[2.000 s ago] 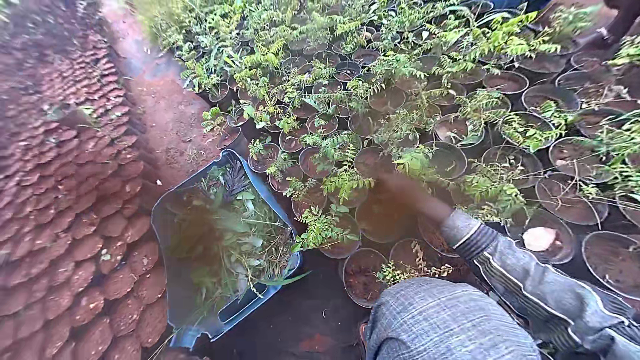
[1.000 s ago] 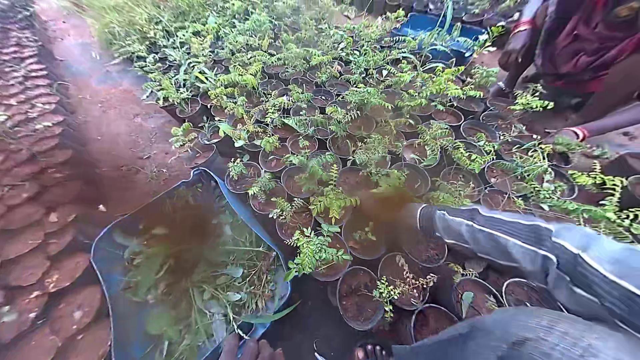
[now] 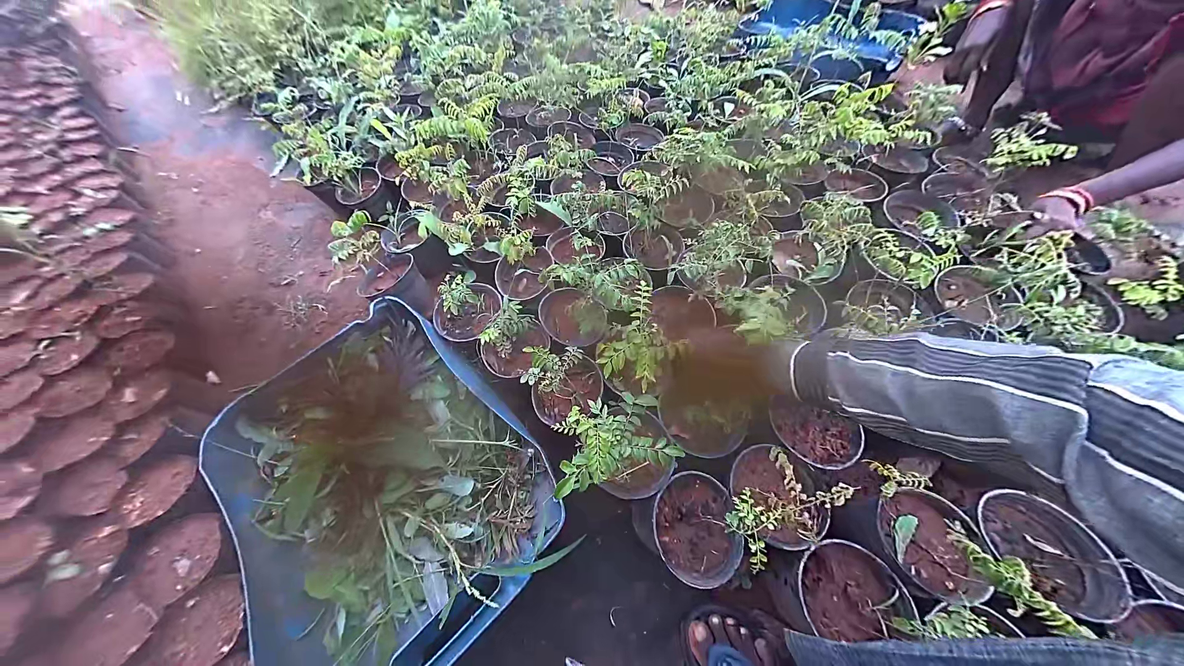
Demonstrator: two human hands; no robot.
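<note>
My right arm, in a grey striped sleeve, reaches in from the right over the potted seedlings. Past the cuff my right hand is a brown blur above the pots, so its fingers and anything in them cannot be made out. My left hand is out of view. A blue plastic container stands at the lower left, heaped with pulled green weeds and leaves, partly blurred. Just below my right hand are black pots of reddish soil, and a leafy seedling leans toward the container.
At the upper right another person's hand with red bangles reaches among the pots, near a second blue container. Rows of soil-filled bags line the left side, beside a bare earth path. A sandalled foot is at the bottom.
The fingers of my left hand, at the bottom edge one second ago, have left the view. My right arm still reaches over the pots. The other person's hands remain at the upper right.
</note>
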